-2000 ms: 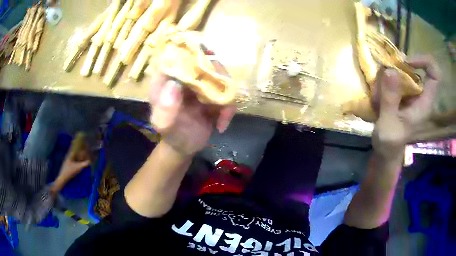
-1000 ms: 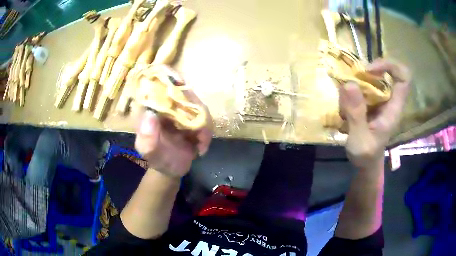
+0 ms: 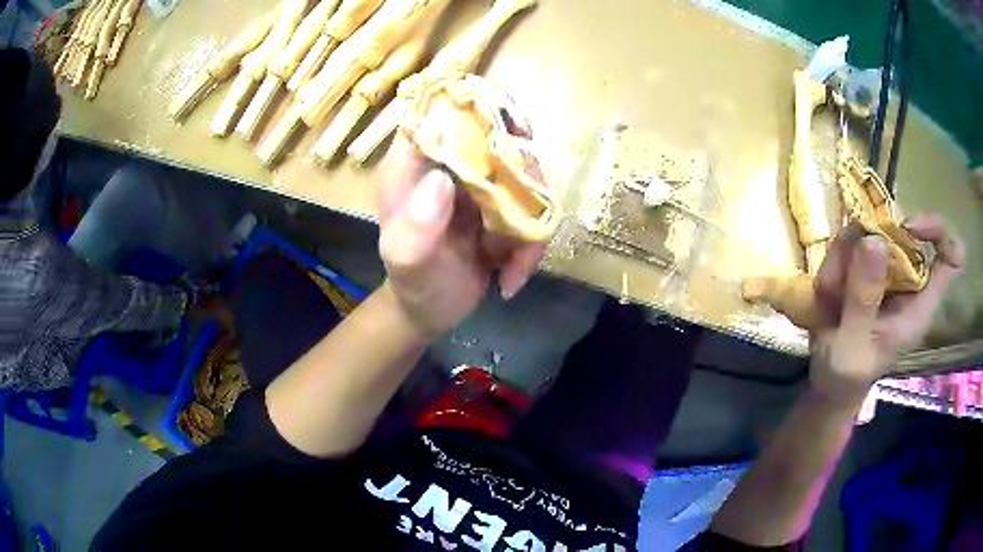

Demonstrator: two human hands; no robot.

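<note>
My left hand [image 3: 447, 243] holds a tan leg-shaped part [image 3: 474, 151] above the bench's front edge, its rimmed, hollow end facing up. My right hand [image 3: 878, 291] holds a second tan part [image 3: 884, 221] at the right of the bench, its open rimmed end also showing, its peg end pointing left. The fingers hide part of both. A clear square tray [image 3: 647, 205], crusted with residue, lies between the hands with a small white-headed item [image 3: 655, 192] and thin sticks on it.
Several tan legs [image 3: 323, 65] lie fanned at the bench's [image 3: 582, 54] left, more at far left. One leg [image 3: 806, 173] lies at right near a black cable [image 3: 886, 97]. A person's plaid sleeve [image 3: 65, 302] is at left, above blue crates [image 3: 172, 415]. A red object [image 3: 474, 397] is under the bench.
The view has shifted and tilted. Both hands still hold their parts, with the rimmed ends in view. The coworker's sleeve now shows further in at left.
</note>
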